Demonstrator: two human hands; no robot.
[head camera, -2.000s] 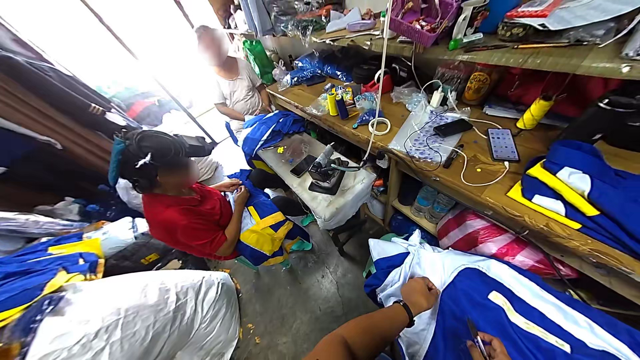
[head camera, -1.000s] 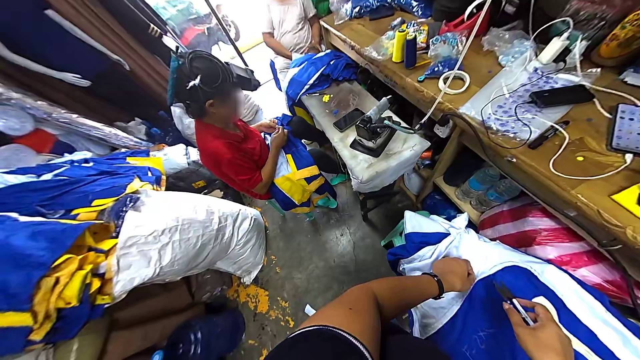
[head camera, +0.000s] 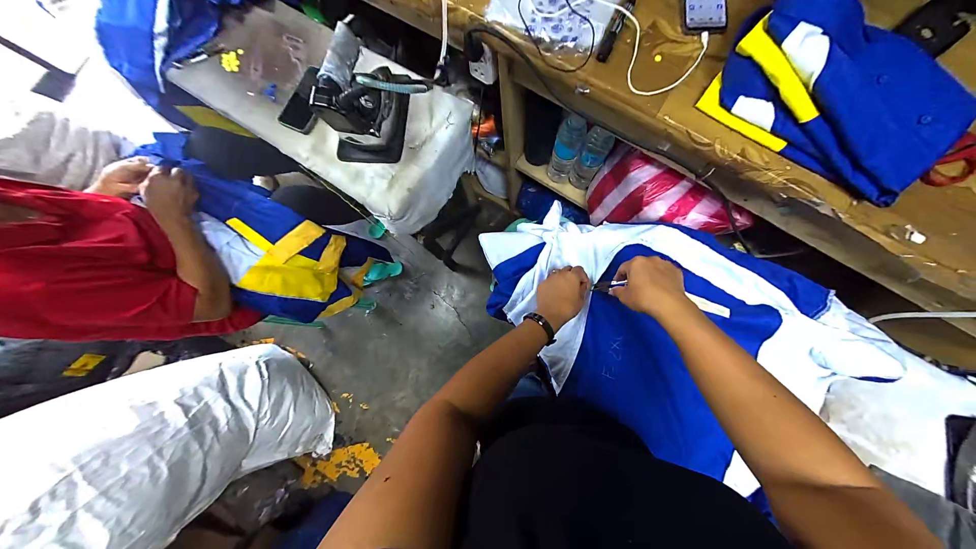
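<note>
A blue and white fabric garment lies spread in front of me, with faint chalk-like marks on its blue part. My left hand, with a dark bracelet at the wrist, is closed on the white fabric edge near the seam. Just to its right, my right hand holds a small pair of thread snips, its tip at the seam beside my left fingers. Whether the blades are apart cannot be told. A narrow cream strip shows on the blue part, right of my right hand.
A person in a red shirt handles blue and yellow fabric at the left. An iron and a phone rest on a padded white table. Folded blue garments lie on the wooden bench. A white sack bulges at lower left.
My right hand has moved from lower on the blue fabric up beside my left hand, bringing the snips to the seam. The view has shifted down and to the right.
</note>
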